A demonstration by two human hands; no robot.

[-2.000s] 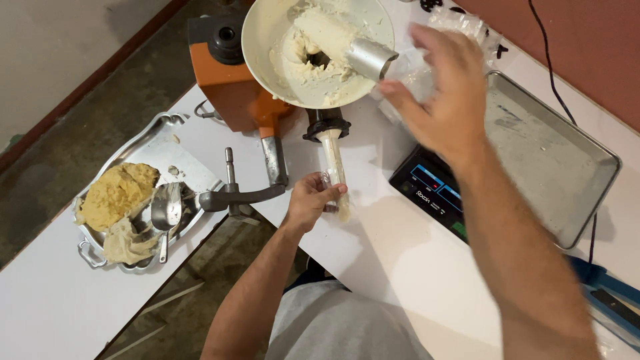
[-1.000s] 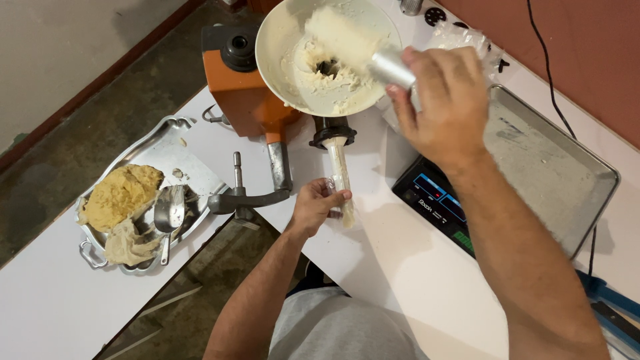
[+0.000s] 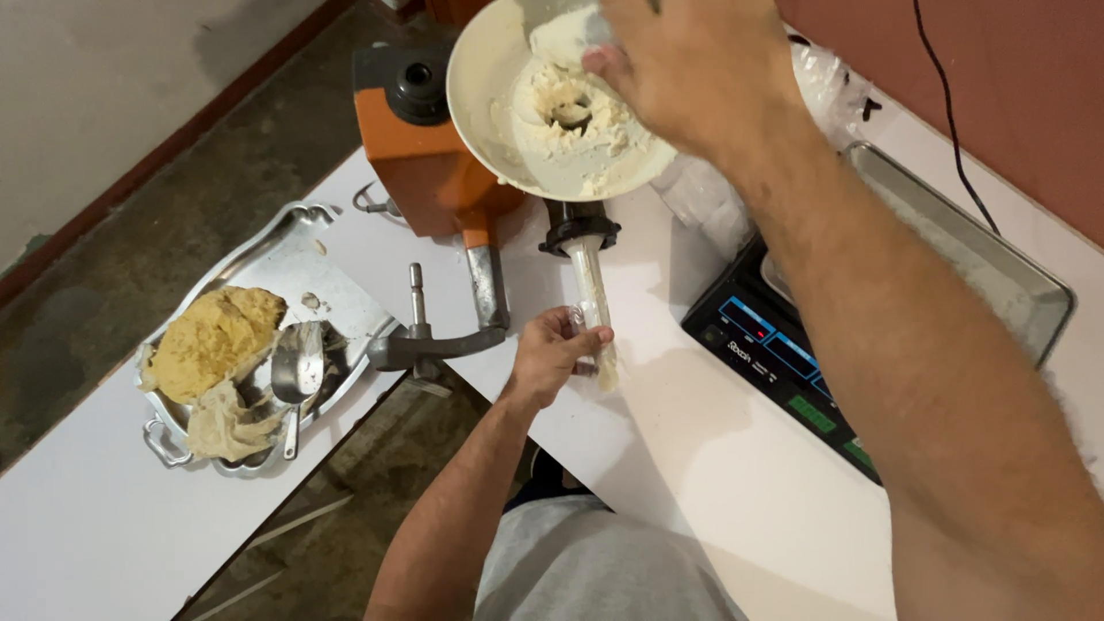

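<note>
My left hand [image 3: 561, 354] grips a clear plastic casing [image 3: 593, 293] around the stuffing tube, below the black collar [image 3: 580, 235] of an orange grinder [image 3: 423, 172]. A pale filled end hangs past my fingers. Above the collar sits a cream round hopper bowl [image 3: 479, 112], with a pale, soft paste [image 3: 617, 129] around its central opening. Over the bowl's upper right, my right hand [image 3: 699, 69] is closed on a scoop [image 3: 608, 34] that is mostly hidden behind it; a white, paste-covered part [image 3: 561, 39] shows at the fingers.
On the left, a silver tray [image 3: 285, 250] holds yellow dough [image 3: 216, 336], a plastic wrap and a metal scoop [image 3: 297, 362]. The grinder's metal clamp arm [image 3: 440, 347] reaches toward the table edge. A digital scale [image 3: 776, 354], metal pan [image 3: 992, 267], plastic bags [image 3: 707, 203] and a black cable [image 3: 940, 78] lie right.
My right hand has moved up and over the bowl with the scoop, which now hides mostly behind the hand. My left hand keeps its hold on the casing.
</note>
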